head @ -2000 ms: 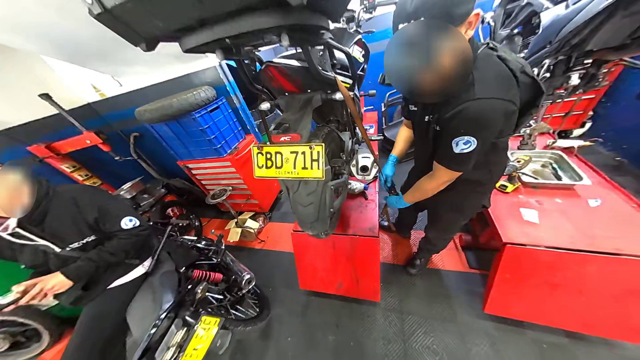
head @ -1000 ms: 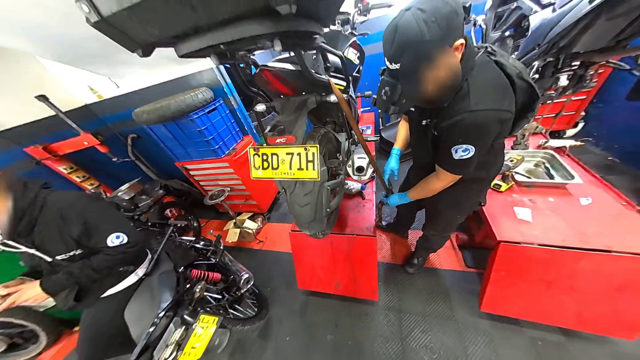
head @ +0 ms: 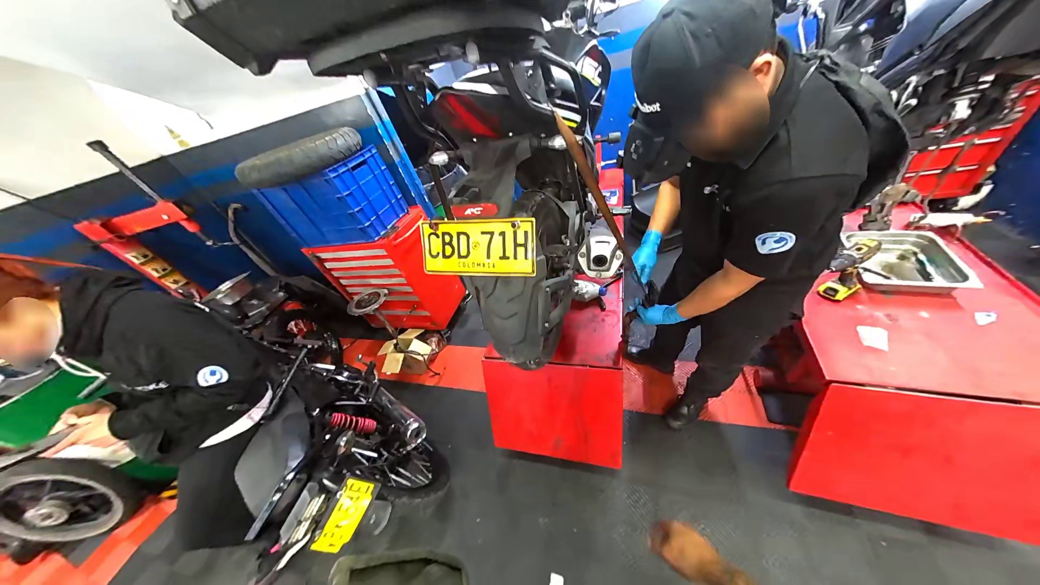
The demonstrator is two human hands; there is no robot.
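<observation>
My right hand is low in the view, blurred, over the dark floor and touching nothing that I can see; its finger pose is unclear. My left hand does not show. An olive fabric edge enters at the bottom, left of centre. Ahead, a motorcycle with a yellow licence plate and a black rear tyre stands on a red lift platform. Right of it, a co-worker in blue gloves grips the lower end of a brown strap running down from the motorcycle's rear.
At left, a person sits beside a second motorcycle, near a loose wheel. A red bench at right carries a metal tray and a cordless drill. A red tool cabinet holds a blue crate.
My right hand and the olive fabric have come into view at the bottom. The co-worker's gloved hands stay at the strap.
</observation>
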